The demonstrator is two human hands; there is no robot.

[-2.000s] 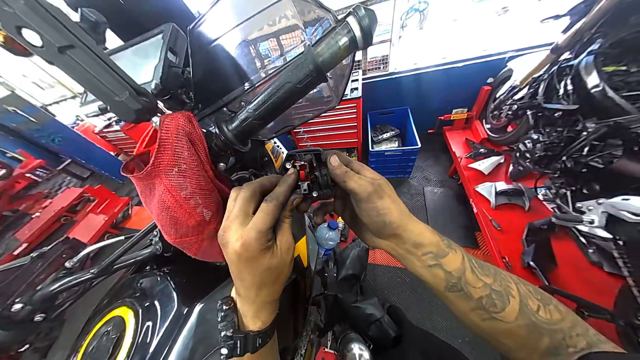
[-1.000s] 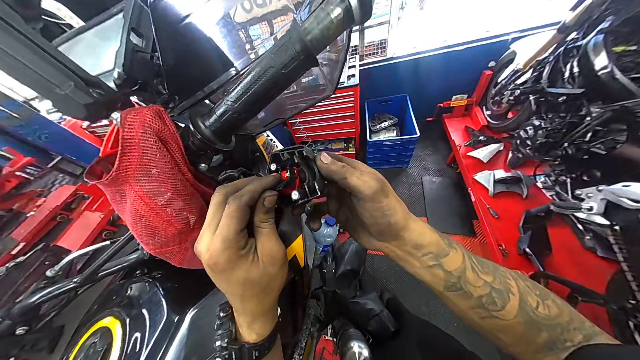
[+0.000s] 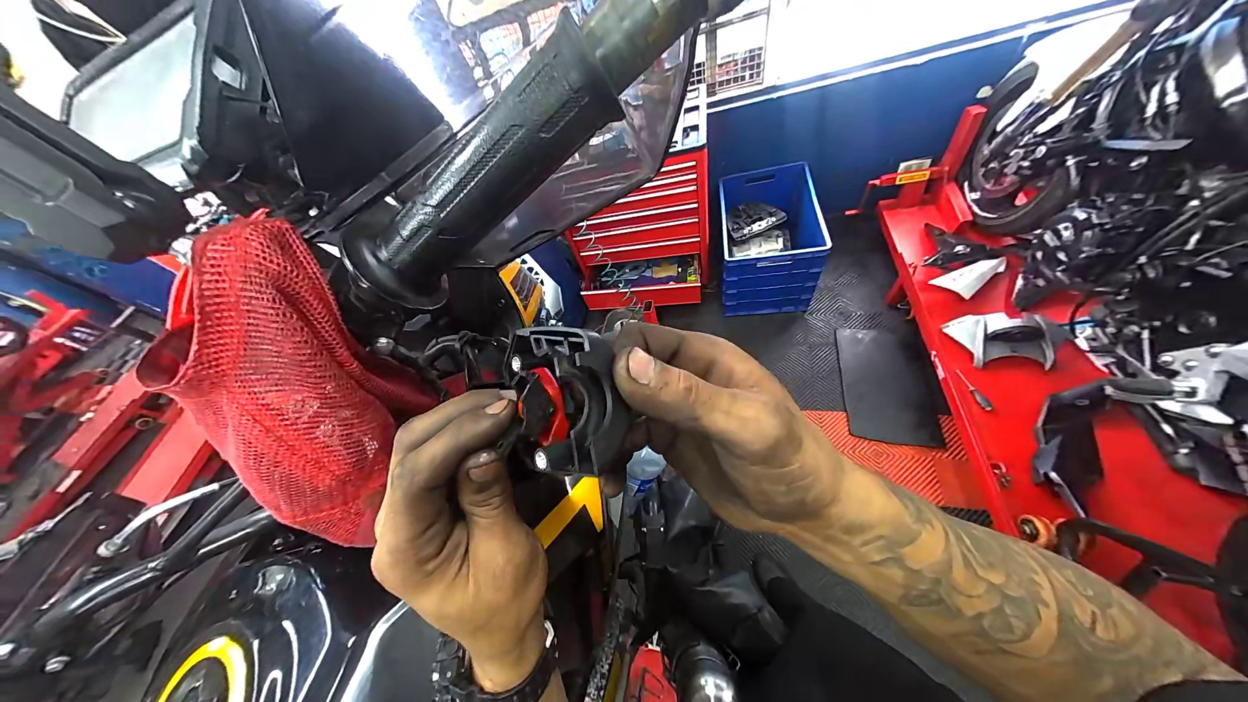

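A black handlebar switch housing (image 3: 590, 405) with a red switch part (image 3: 556, 405) and pale screw ends is held between my two hands. My right hand (image 3: 726, 419) grips its right side, thumb at the upper edge. At its left side are the fingertips of my left hand (image 3: 478, 507), against the dark piece beside the red part; whether they grip it I cannot tell. Above the housing runs the black rubber handlebar grip (image 3: 497, 171). Red mesh cloth (image 3: 283, 380) covers something left of the grip. The motorcycle's black tank (image 3: 302, 604) lies below.
Behind stand a red tool chest (image 3: 643, 219) and a blue plastic crate (image 3: 775, 283) with parts inside. At right, a red lift table (image 3: 1102, 468) carries fairing pieces, a screwdriver (image 3: 975, 392) and another motorcycle (image 3: 1150, 195). A display screen (image 3: 132, 107) is at upper left.
The switch housing has been turned between my hands, and its red part now shows more fully. My left fingers have shifted along its left side. The view has moved closer to the handlebar.
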